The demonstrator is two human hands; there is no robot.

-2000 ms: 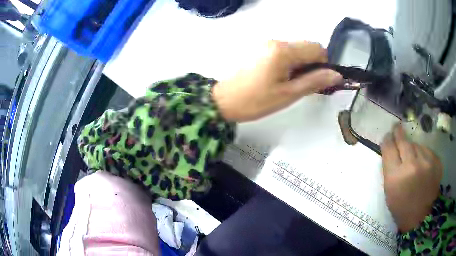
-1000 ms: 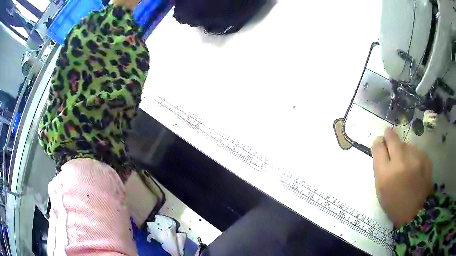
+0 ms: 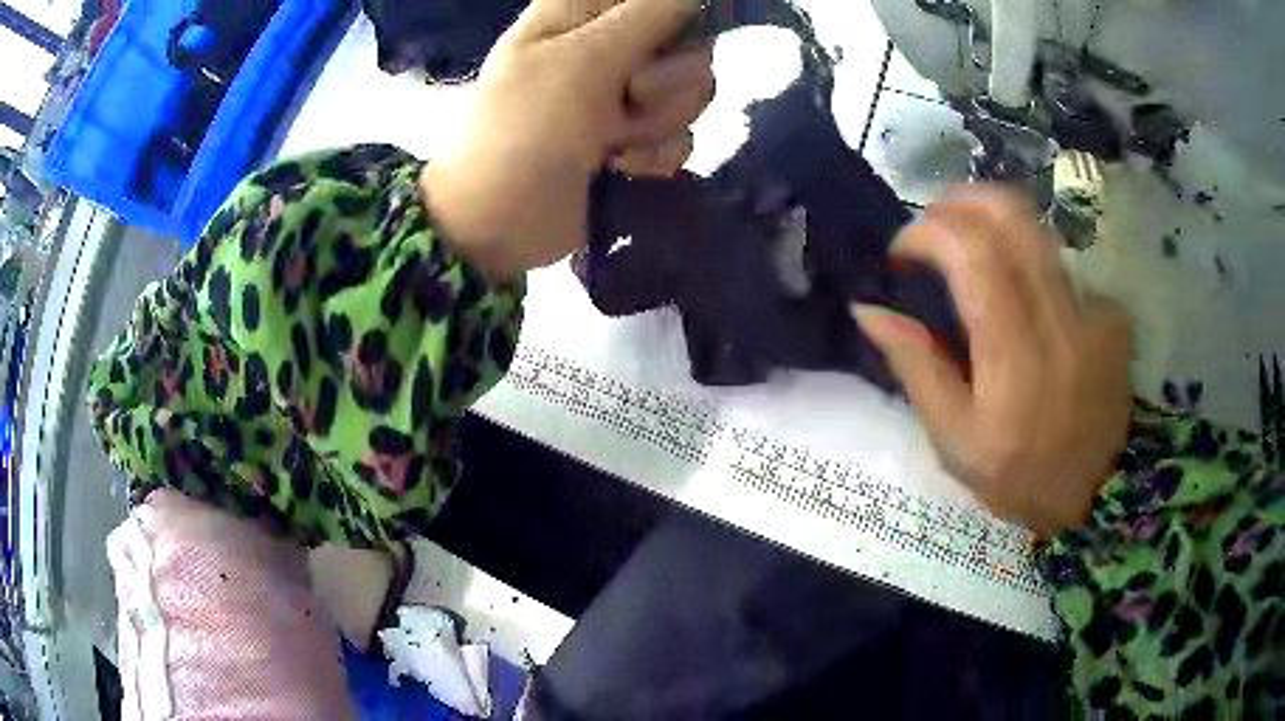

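Note:
Black fabric pieces (image 3: 747,282) hang between my two hands over the white table, partly looped at the top. My left hand (image 3: 578,134) grips the black fabric at its upper left, with fingers curled. My right hand (image 3: 1008,352) is blurred and holds the right end of the fabric between thumb and fingers. Whether this is one band or several cannot be told. The fabric hides part of the table and the wire arm.
A blue bin (image 3: 155,113) with black pieces is at upper left. A black heap (image 3: 437,35) lies beside it. The machine's metal parts (image 3: 1008,127) and a cream knob (image 3: 1078,183) are at upper right. Dark snips (image 3: 1270,395) lie at the far right edge. A printed ruler (image 3: 846,486) runs along the table's front.
My left hand has come back from the blue bin to the middle, now with black fabric. My right hand has moved up and left from the machine bed and taken hold of the fabric.

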